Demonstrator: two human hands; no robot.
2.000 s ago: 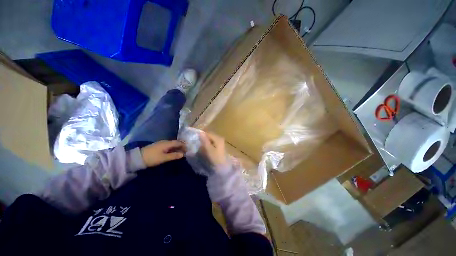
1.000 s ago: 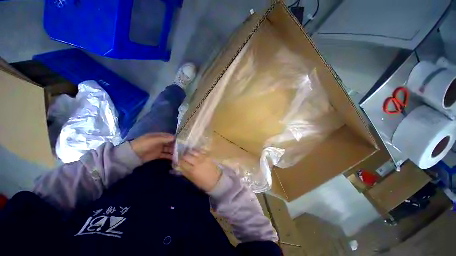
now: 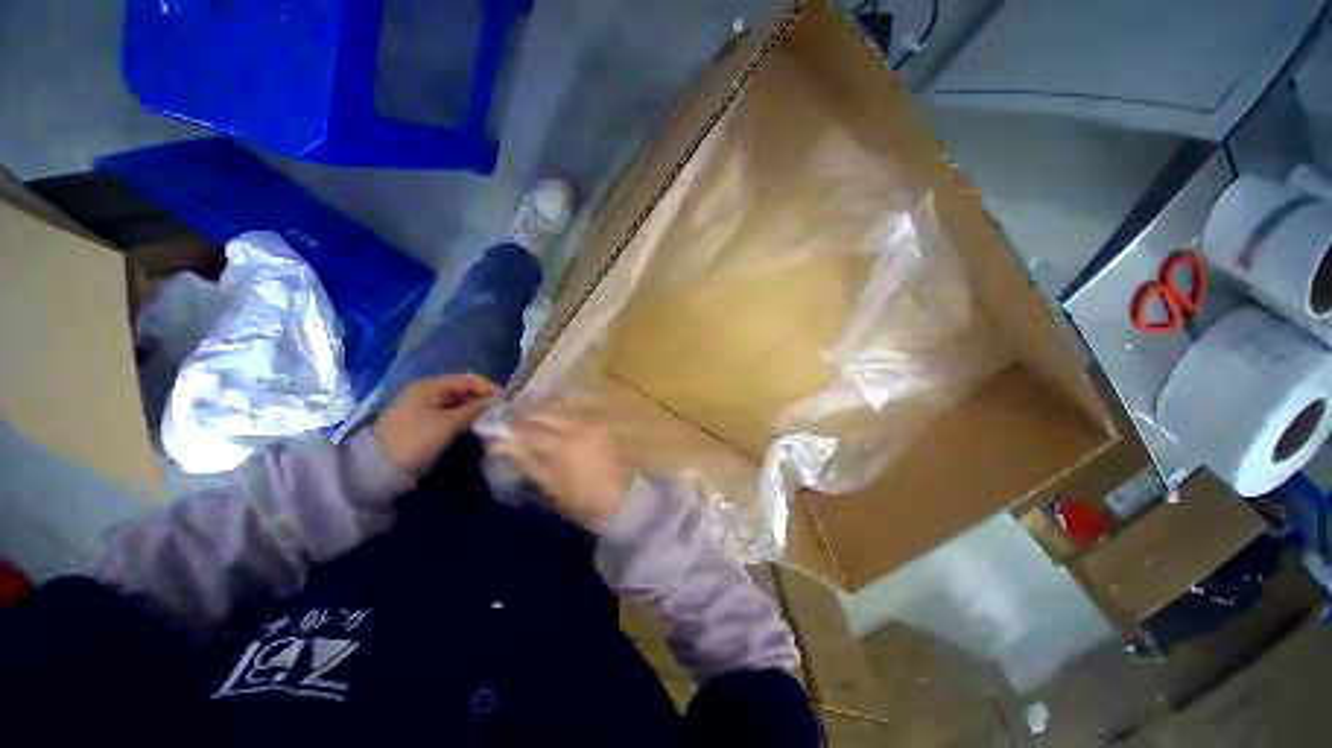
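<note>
A large open brown carton (image 3: 935, 512) stands tilted in view in front of me, right of centre. A clear, crinkled liner bag (image 3: 877, 314) lies inside it and spills over its near edge. My left hand (image 3: 427, 420) is at the near left corner of the carton, its fingertips on the film edge. My right hand (image 3: 573, 465) is just right of it and also grips the film. The fingertips of both hands are close together, and the film partly hides them. No cables show inside the carton.
A blue stool (image 3: 241, 73) is at the upper left. A blue bin (image 3: 373, 278) and another carton (image 3: 66, 322) with crinkled film (image 3: 263, 358) are at the left. White rolls (image 3: 1242, 402) and red-orange scissors (image 3: 1169, 292) are at the right. My shoe (image 3: 542, 215) is beside the carton.
Both hands have moved left and slightly down along the carton's near edge from where they were two seconds ago, still on the film. The carton appears slightly shifted in view.
</note>
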